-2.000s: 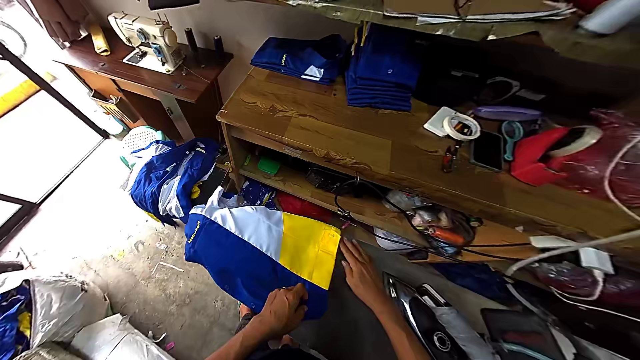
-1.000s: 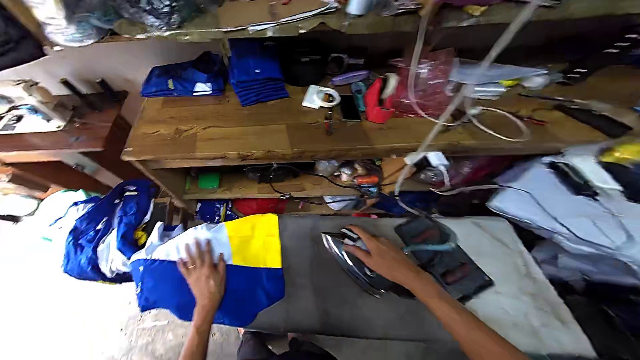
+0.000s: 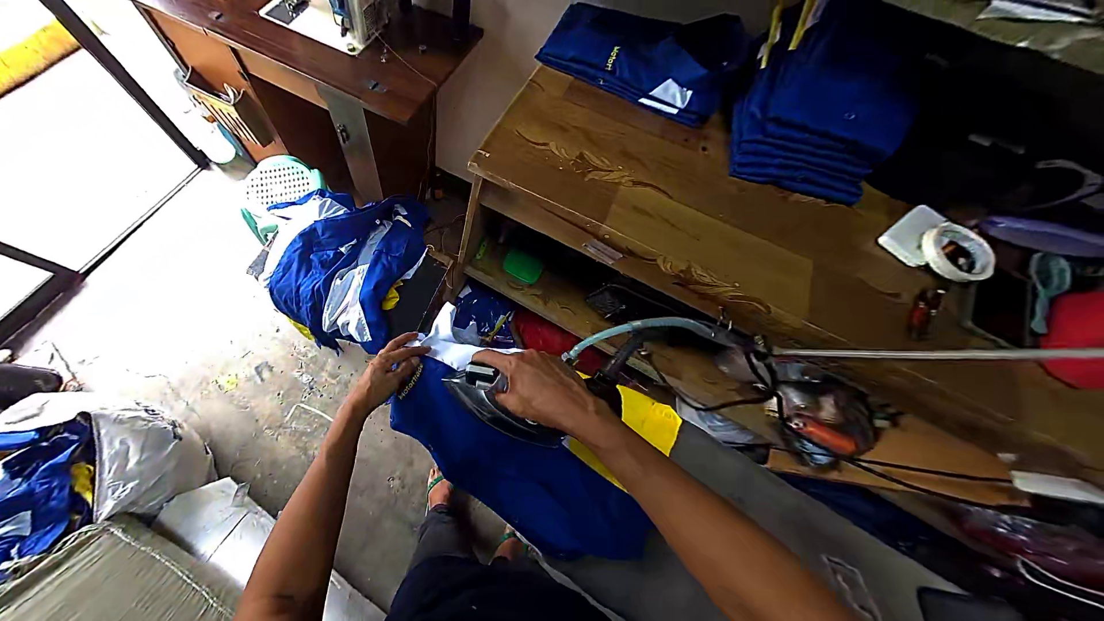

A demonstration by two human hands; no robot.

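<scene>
A blue, white and yellow fabric piece (image 3: 517,492) lies over the end of a grey padded ironing surface (image 3: 733,517). My right hand (image 3: 548,388) grips the handle of a steam iron (image 3: 492,405), which rests on the cloth near its white part. A pale hose (image 3: 642,326) runs from the iron toward the right. My left hand (image 3: 388,375) pinches the cloth's far left edge, beside the iron's tip, where white fabric is bunched up. The iron's soleplate and part of the yellow panel are hidden by the iron body and my right forearm.
Folded blue garments (image 3: 811,112) are stacked on the wooden table (image 3: 638,185) ahead. A heap of blue and white cloth (image 3: 345,267) sits on a green stool (image 3: 280,181) at left. Sacks (image 3: 147,440) stand lower left. Cables and bags fill the shelf below the table.
My right hand has brought the iron from the bare pad onto the cloth. My left hand, flat on the fabric one second ago, now holds its edge. The view has swung left.
</scene>
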